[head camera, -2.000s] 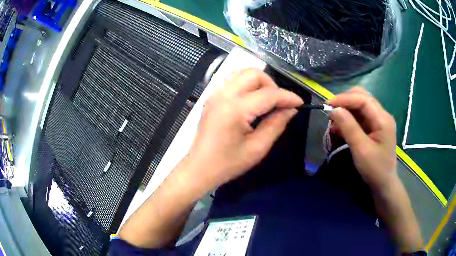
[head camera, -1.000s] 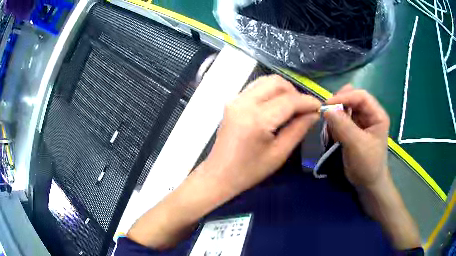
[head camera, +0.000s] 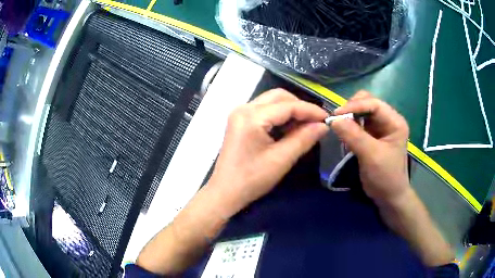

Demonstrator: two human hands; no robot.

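A short white marker sleeve [head camera: 341, 118] lies between the fingertips of both hands, with a small dark end at its left side. My left hand [head camera: 266, 144] pinches that dark end between thumb and index finger. My right hand [head camera: 374, 141] pinches the white sleeve from the right. White marker tubing [head camera: 337, 172] hangs in a curve below my right hand. Most of the black piece is hidden by the fingers.
The black mesh conveyor [head camera: 125, 114] on the left carries small sleeved pieces [head camera: 113, 165]. A clear plastic bag [head camera: 320, 57] of black pieces stands on the green mat [head camera: 456, 98]. More white tubing [head camera: 458, 146] lies right, in angular bends. Yellow tape [head camera: 445, 175] edges the mat.
The black piece that showed between my hands is now mostly hidden, and my fingertips have come together around the white sleeve. The sleeved pieces on the mesh have shifted down and left in view.
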